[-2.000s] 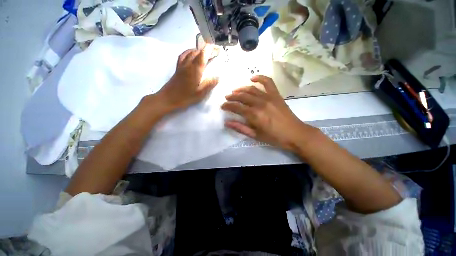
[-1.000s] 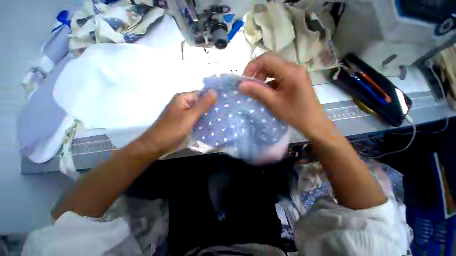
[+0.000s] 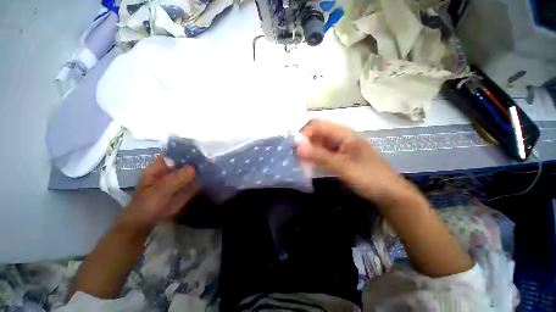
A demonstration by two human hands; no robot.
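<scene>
A blue-grey print piece with white dots (image 3: pixel 253 164) is stretched between my hands over the table's front edge, slightly blurred. My left hand (image 3: pixel 164 186) pinches its left end. My right hand (image 3: pixel 344 155) pinches its upper right corner. White panels (image 3: pixel 177 85) lie flat behind it, left of and below the needle area. The sewing machine head (image 3: pixel 292 21), with its dark round knob, stands behind at the top centre; nothing in my hands is under the needle.
Cream and print pieces (image 3: pixel 396 79) lie heaped right of the needle. A black tray with pens (image 3: pixel 497 116) is at the right. Lavender-looking panels (image 3: pixel 79 131) and a print bundle (image 3: pixel 161 18) lie at the left. A ruler strip (image 3: pixel 436 143) runs along the front edge.
The dotted piece appeared in my hands after two seconds ago. Since one second ago my hands have moved apart, my left hand lower and to the left, spreading it sideways. The view has shifted.
</scene>
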